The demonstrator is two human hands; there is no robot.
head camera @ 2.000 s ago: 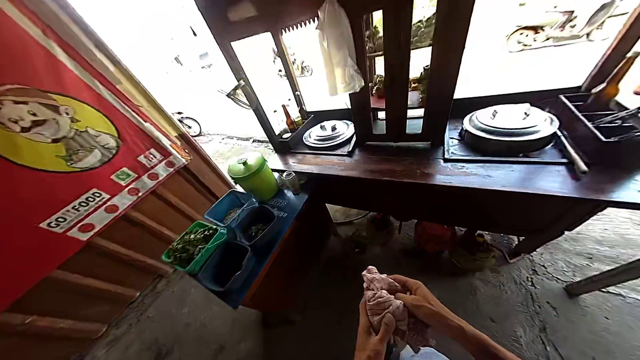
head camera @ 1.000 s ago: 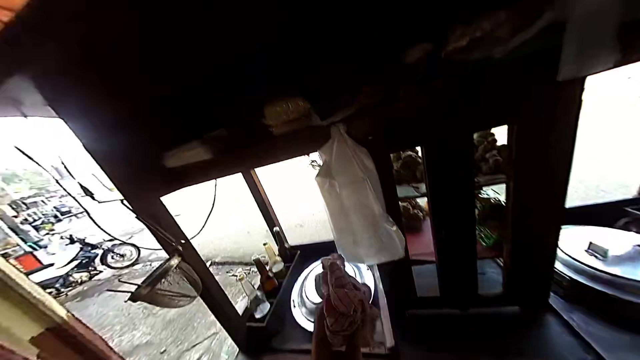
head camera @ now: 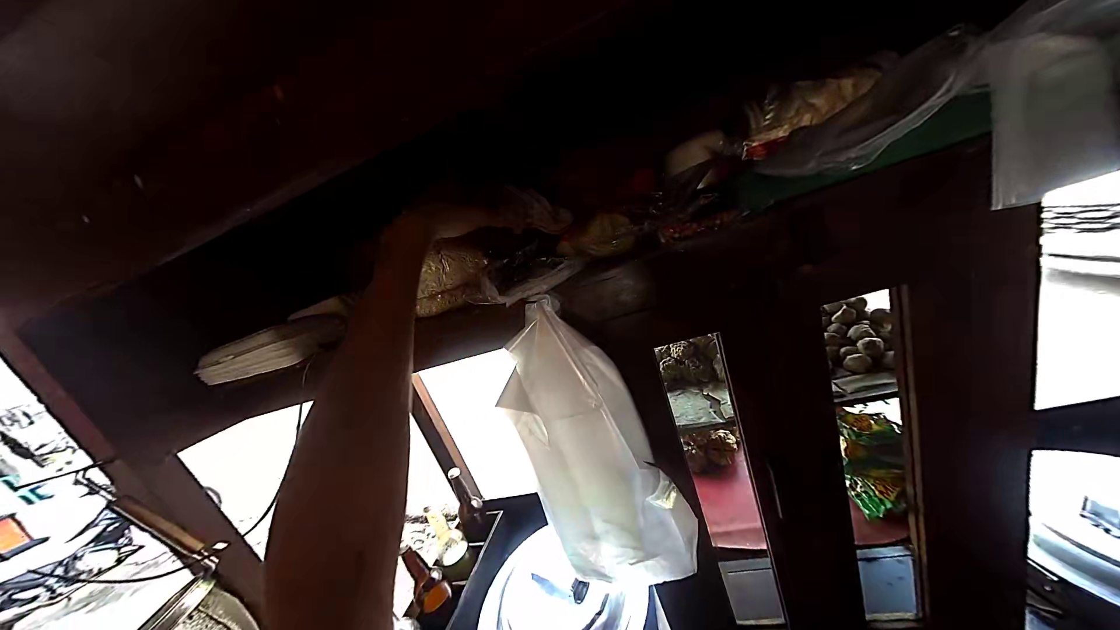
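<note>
A bare forearm, apparently my left, rises from the bottom edge to a dark overhead shelf. My left hand (head camera: 477,217) is dim there, bent to the right among plastic-wrapped packages (head camera: 451,276); its fingers are too dark to show whether it grips anything. Just below and to the right hangs a white plastic bag (head camera: 595,455), tied at its top. Under the bag is a shiny round metal lid (head camera: 525,595), partly hidden. My right hand is out of view, and the pinkish cloth cannot be seen.
Stacked paper or packets (head camera: 262,350) lie on the shelf left of the arm. Glass bottles (head camera: 429,586) stand below, near a wire strainer (head camera: 201,608). Narrow cabinet openings (head camera: 866,455) show round produce and packets. Another metal lid (head camera: 1081,542) is at the right edge.
A hand held the pinkish cloth low in front of the lid; now an arm reaches up to the shelf and the cloth is out of sight. The view has tilted upward.
</note>
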